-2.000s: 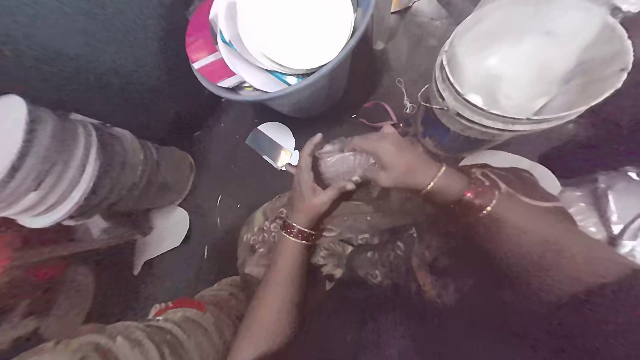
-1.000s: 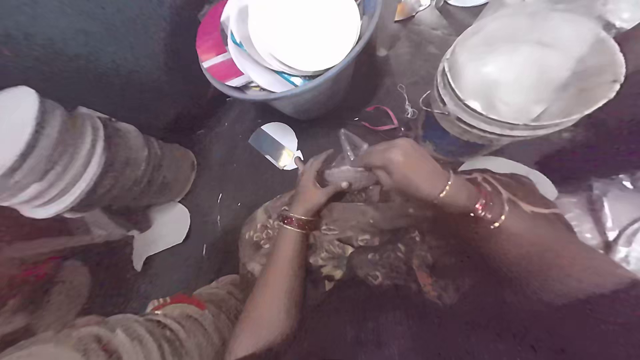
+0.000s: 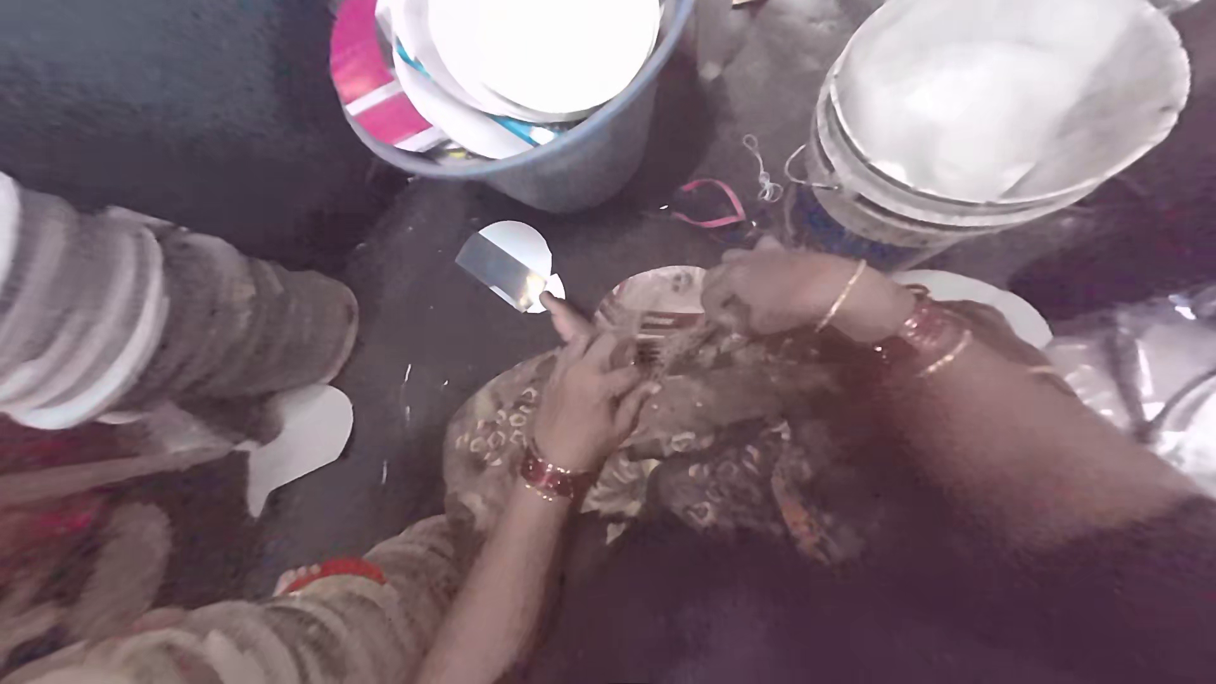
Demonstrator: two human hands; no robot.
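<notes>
My left hand (image 3: pixel 587 389) rests over my lap on the patterned cloth (image 3: pixel 684 437), its fingers spread near a round printed disc (image 3: pixel 665 285) with a red and white pattern. Its index finger points at a white paper piece with a shiny strip (image 3: pixel 508 264) on the floor. My right hand (image 3: pixel 760 290) is bent at the disc's right edge; its fingertips are partly hidden, so what it grips is unclear. Bangles circle both wrists.
A tub (image 3: pixel 579 161) of round white and pink pieces stands ahead. Nested white buckets (image 3: pixel 959 204) stand at the right. Stacked round pieces (image 3: pixel 237 313) lie left. A pink band (image 3: pixel 727 204) and string (image 3: pixel 763 176) lie on the floor.
The clear plastic item between my hands in the earlier frames no longer shows there. My hands have moved apart, and the round printed disc now shows between them.
</notes>
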